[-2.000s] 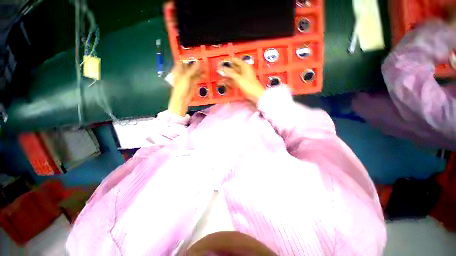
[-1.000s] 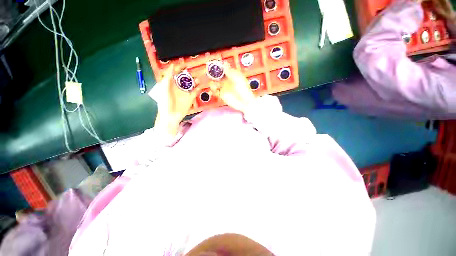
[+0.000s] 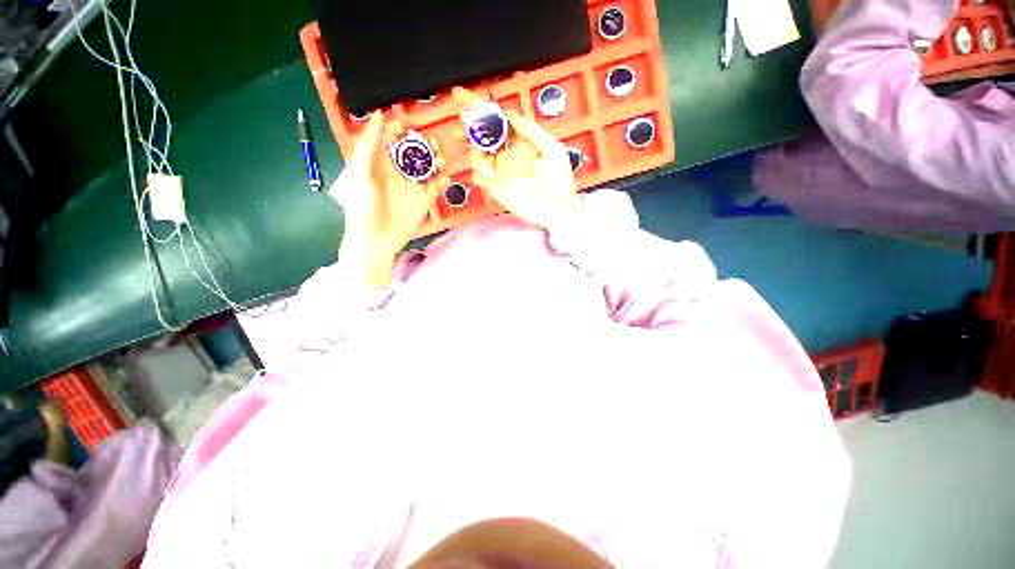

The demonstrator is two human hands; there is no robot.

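Observation:
My left hand [image 3: 384, 206] holds a round smartwatch [image 3: 414, 159] face up over the tray's lower left, its dark face lit with a purplish pattern. My right hand [image 3: 532, 176] holds a second smartwatch [image 3: 488, 129] beside it, with a purple and whitish lit face. The two watches are apart. Below them is the orange-red compartment tray [image 3: 666, 111], with watches in several pockets. A flat black pad [image 3: 456, 45] lies across the tray's upper part and hides the pockets under it.
A blue pen [image 3: 308, 156] lies left of the tray. White cables with a pale block [image 3: 166, 198] lie further left. A pale paper slip [image 3: 766, 25] and a pen [image 3: 728, 39] lie to the right. A coworker's pink sleeve [image 3: 879, 100] reaches toward another orange-red tray [image 3: 949, 58].
Over the last two seconds, both hands have lifted watches from the tray area and turned lit faces up. Since one second ago, the right watch's display has changed and the view has shifted slightly.

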